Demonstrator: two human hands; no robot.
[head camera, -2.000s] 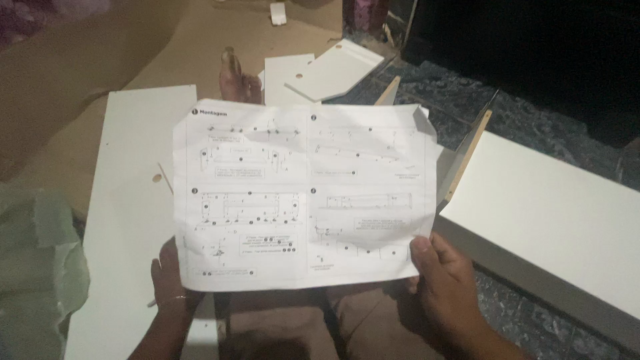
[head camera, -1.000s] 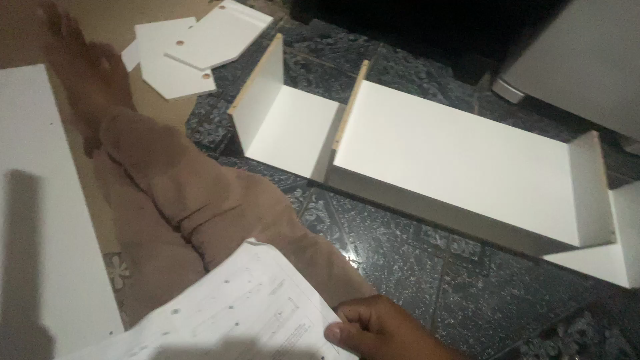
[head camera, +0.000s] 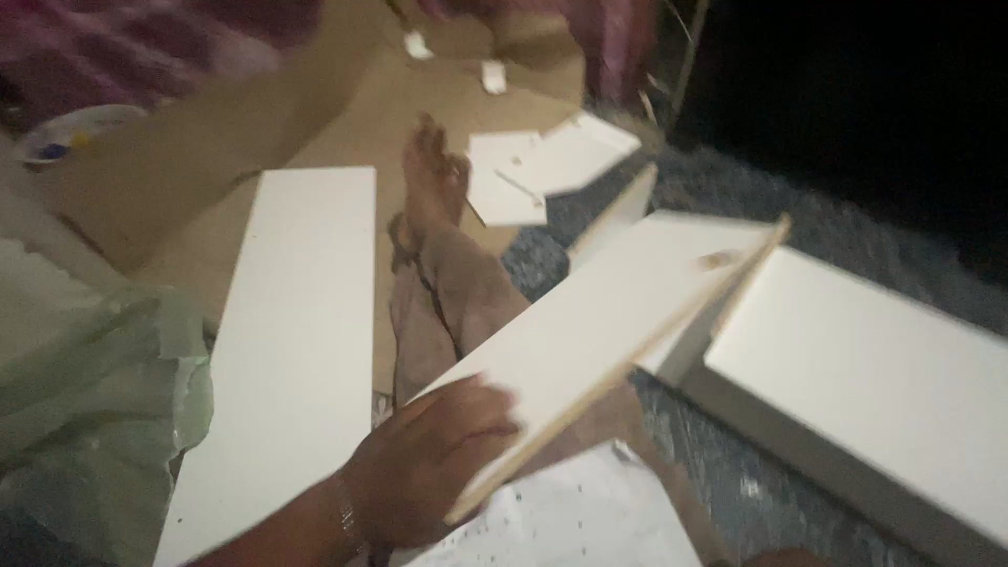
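Note:
My left hand (head camera: 441, 457) grips the near end of a long white panel (head camera: 583, 315), which is held tilted over my legs. A round spot shows near the panel's far end. Below it the printed instruction sheet (head camera: 567, 512) lies at my lap, partly covered by the panel. Only a sliver of my right hand (head camera: 783, 557) shows at the bottom edge, so its hold cannot be seen. Right of my legs rests a partly assembled white shelf unit (head camera: 874, 339) with upright dividers. Another long white board (head camera: 299, 315) lies to my left.
Smaller white panels (head camera: 504, 181) lie beyond my foot, on brown cardboard (head camera: 346, 142). Greenish plastic wrapping (head camera: 110, 394) is at the left, and a round container (head camera: 79, 130) stands farther back. Dark patterned tiles (head camera: 732, 472) run under and around the shelf unit.
My left hand, on the instruction sheet two seconds ago, now holds a long white panel across my legs. The sheet has gone down to my lap. The view has swung right and back.

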